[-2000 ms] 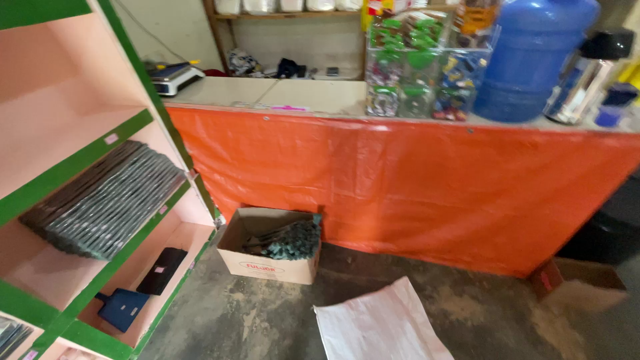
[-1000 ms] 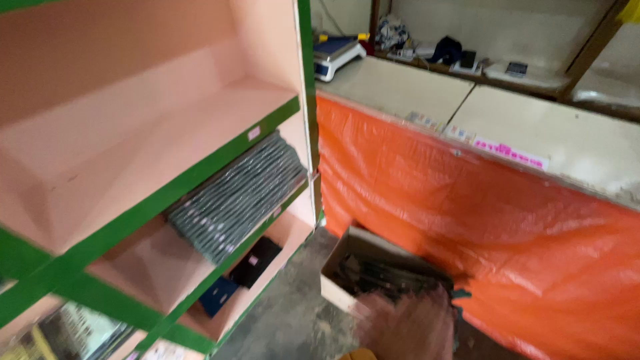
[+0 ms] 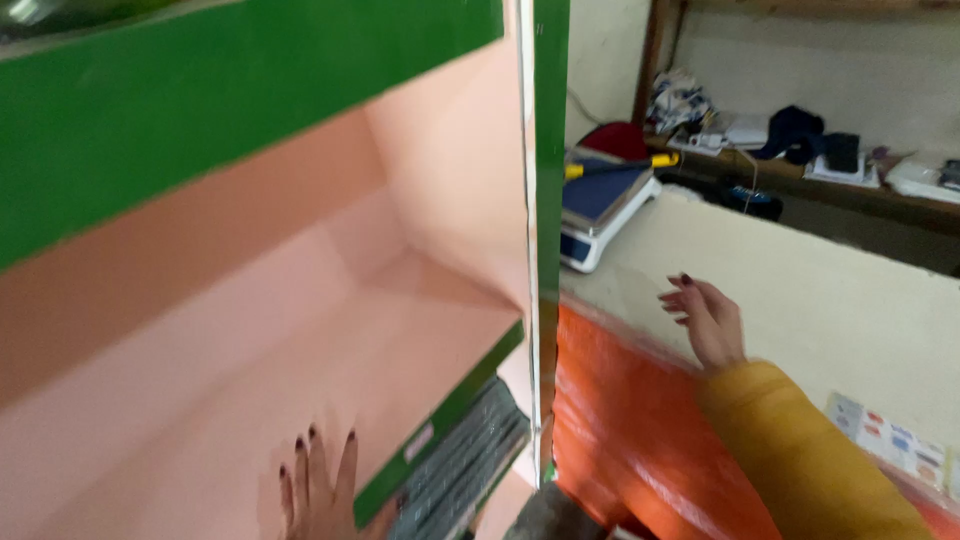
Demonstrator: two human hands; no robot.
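Note:
My left hand (image 3: 319, 495) is at the bottom of the view, fingers spread over the pink shelf board (image 3: 247, 397) near its green front edge (image 3: 442, 427); it holds nothing. Below that edge a stack of grey-green, plastic-wrapped goods (image 3: 465, 457) shows, close to my left thumb. My right hand (image 3: 705, 319), in a yellow sleeve, is above the near edge of the cream counter top (image 3: 810, 285), fingers loosely bent and apart with nothing in them. A digital scale (image 3: 607, 206) with a yellow-and-black tool (image 3: 626, 166) on it stands on the counter beyond the shelf's upright.
The green upright (image 3: 550, 150) of the shelf unit stands between my hands. Orange plastic sheeting (image 3: 637, 420) covers the counter's front. A sheet of coloured stickers (image 3: 892, 439) lies by the counter's edge. A wooden shelf (image 3: 787, 169) behind holds cloths and small items.
The view has swung closer to the shelf and counter. My left hand has come into view over the shelf board. A blurred hand was above the cardboard box one second ago; the box is now largely out of view.

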